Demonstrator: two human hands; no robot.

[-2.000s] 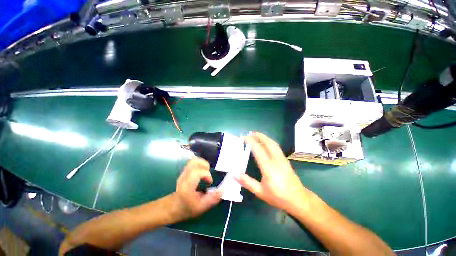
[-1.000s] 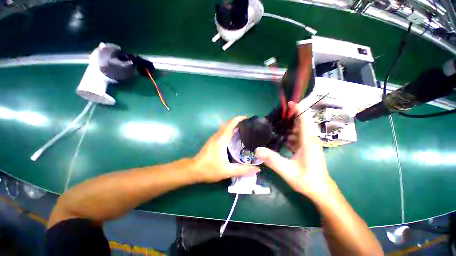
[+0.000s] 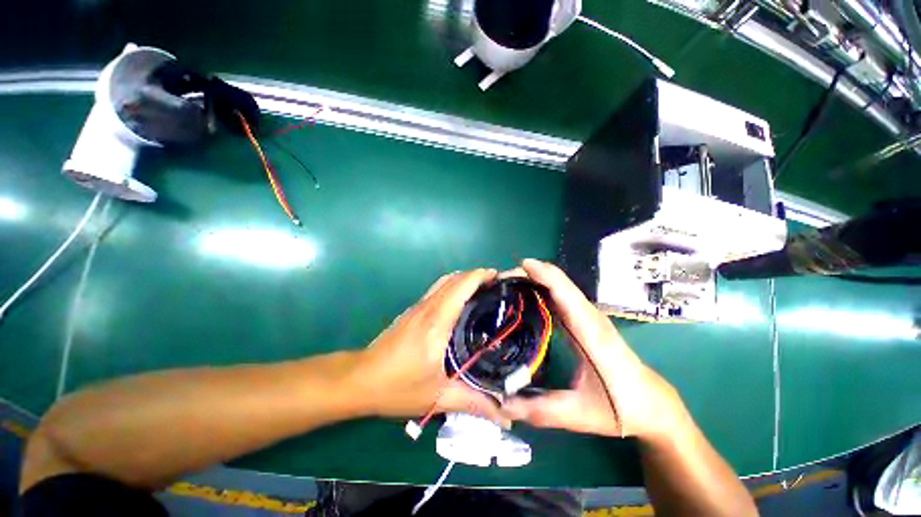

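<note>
The camera housing is upright near the bench's front edge, its round opening facing me. The black inner holder [image 3: 487,333] sits in the opening. Red, orange and yellow lead wires [image 3: 546,338] come out of it, with a white connector plug [image 3: 518,381] at the rim and another [image 3: 414,429] hanging at the lower left. The white mounting base [image 3: 483,441] shows below, with a white tail cable. My left hand [image 3: 429,348] wraps the left side of the housing. My right hand [image 3: 586,369] holds its right side. Most of the housing wall is hidden by my hands.
A white screw feeder [image 3: 687,237] stands at the right, with a black electric screwdriver [image 3: 848,244] beside it. One waiting camera unit [image 3: 111,126] lies at the left with wires out. Another [image 3: 505,50] is beyond the silver rail [image 3: 404,126].
The black inner part has gone from tilted out of the housing to seated in its opening, wires now facing up. My right hand has moved from the wires to the housing's side. The view has shifted.
</note>
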